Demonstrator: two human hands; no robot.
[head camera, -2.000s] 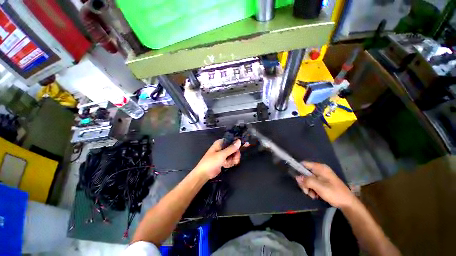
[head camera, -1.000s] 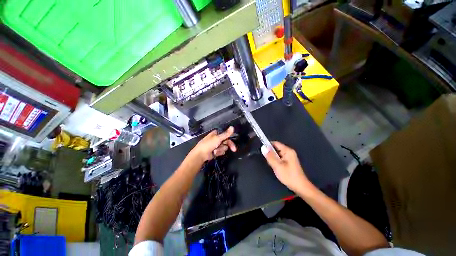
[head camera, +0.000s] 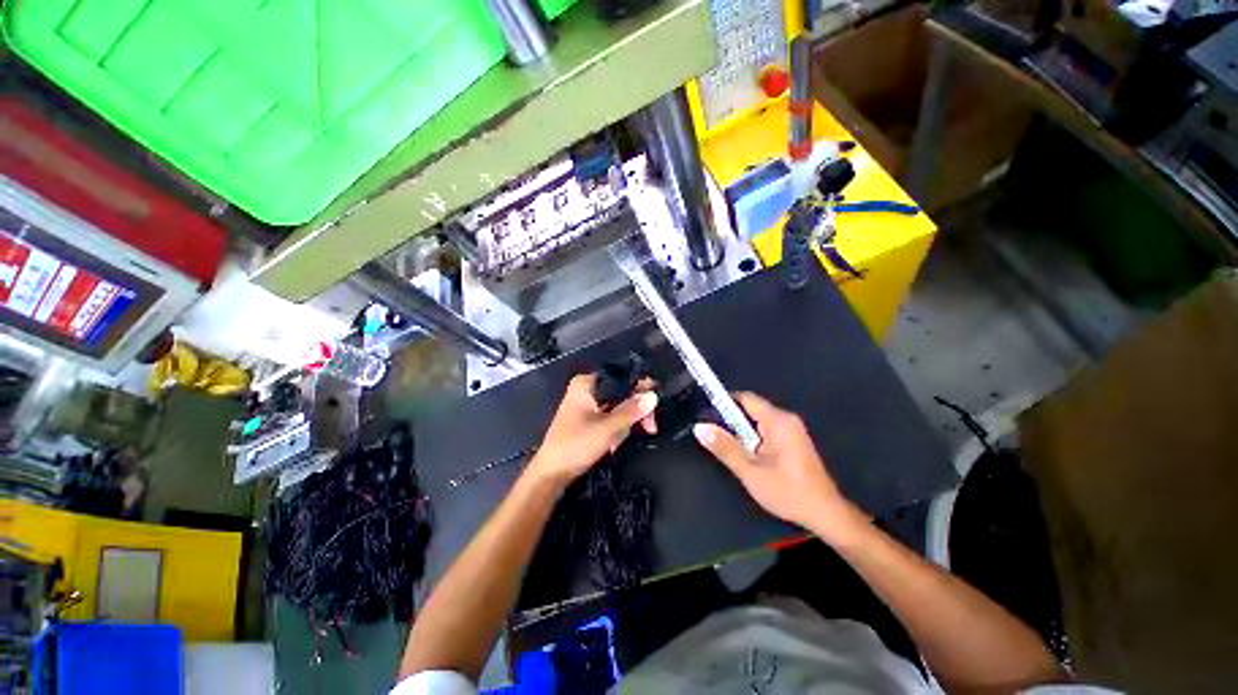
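My left hand (head camera: 597, 424) is closed around a bunch of black moulded connectors (head camera: 621, 380) above the black mat. Their black cable leads (head camera: 614, 523) hang down below the hand onto the mat. My right hand (head camera: 771, 462) grips the near end of a narrow silver metal bar (head camera: 690, 356). The bar slants up and left, its far end over the front of the mould area. Small dark pieces lie between the hands, too blurred to tell whether they touch the bar. The mould (head camera: 550, 224) sits between the steel columns of the press.
A green platen edge (head camera: 475, 156) and green tray (head camera: 272, 95) are above. A black cable pile (head camera: 350, 523) lies left. Blue-handled cutters (head camera: 876, 208) lie on a yellow cabinet (head camera: 889, 265) at the right. A cardboard box (head camera: 1140, 462) stands right, a white bucket (head camera: 940, 523) near my right forearm.
The view has swung to the right since the first frame. The bar has become steeper in view. My left hand, looser a second ago, is closed on the connectors again.
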